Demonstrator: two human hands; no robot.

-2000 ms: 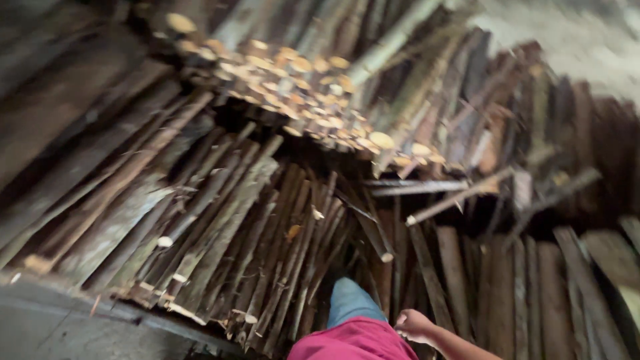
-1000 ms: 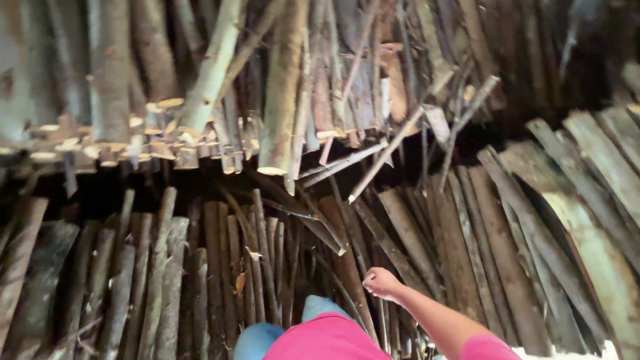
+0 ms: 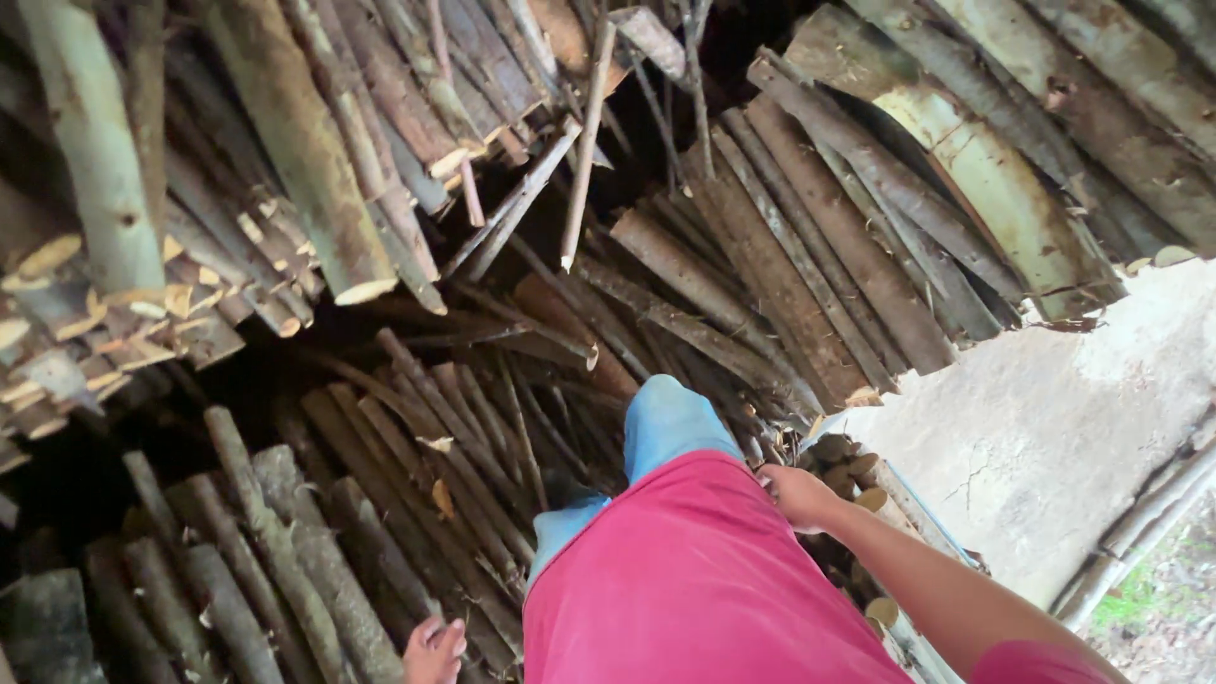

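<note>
My right hand (image 3: 798,496) is at the hip beside the hem of the pink shirt (image 3: 703,579), its fingers curled and partly hidden; whether it grips the cloth is unclear. At the bottom edge, my left hand (image 3: 435,650) is partly in view with fingers bent, over cut wooden poles (image 3: 313,560), and nothing shows in it. Knees in blue jeans (image 3: 676,423) show ahead of the shirt, among rows of stacked logs (image 3: 684,275). A thin stick (image 3: 587,142) juts out from the upper pile.
Stacked logs with pale cut ends (image 3: 366,290) fill the upper left. A dark gap (image 3: 237,370) runs between the piles. At right lies a pale concrete surface (image 3: 997,446), with a long pole (image 3: 1140,522) along its edge and grass beyond. Short round logs (image 3: 869,465) are stacked near my right arm.
The view has swung toward the concrete surface at right. My left hand has come into view at the bottom. My right hand, out over the poles earlier, is now beside the shirt.
</note>
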